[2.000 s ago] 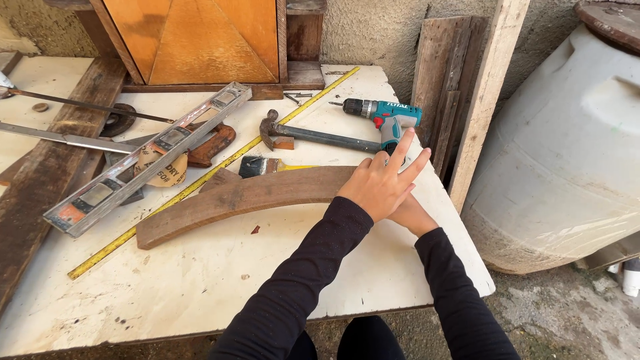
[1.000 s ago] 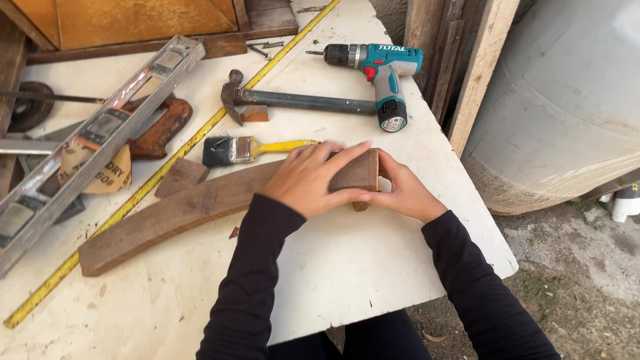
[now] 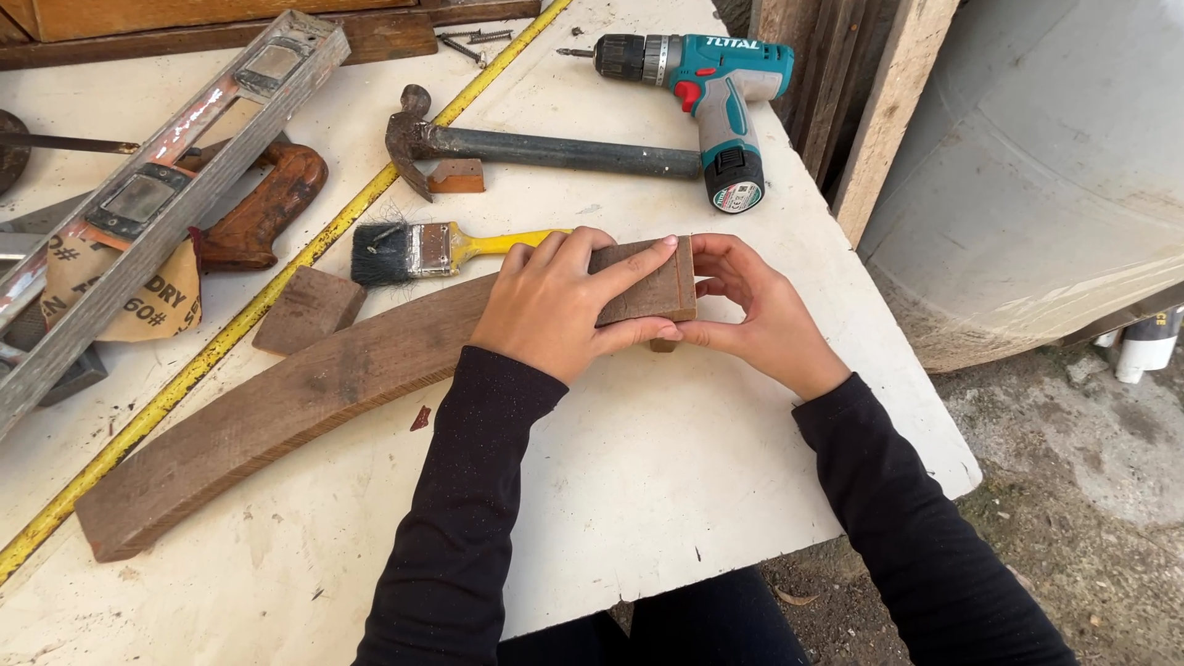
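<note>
A curved wooden piece [image 3: 324,379] lies across the white tabletop. Over its right part rests my left hand [image 3: 564,301], thumb and forefinger on either side of the wood near the end. My right hand [image 3: 763,310] cups that right end, its fingertips touching the end face. A small bit of wood shows beneath the end; what it belongs to is hidden. Just behind the piece are a paintbrush [image 3: 430,252] with a yellow handle, partly covered by my left hand, and a small wooden block [image 3: 310,310].
A claw hammer [image 3: 564,151] and a cordless drill [image 3: 717,92] lie farther back. On the left, a spirit level [image 3: 176,199] crosses a wooden-handled saw [image 3: 268,208] and sandpaper [image 3: 139,291]. A yellow metal ruler [image 3: 222,342] runs diagonally. A plastic barrel [image 3: 1027,185] stands beyond the table's right edge.
My right hand has come round to the right end of the curved wood. My left hand, its fingers raised two seconds ago, now lies over the wood. The view has moved closer.
</note>
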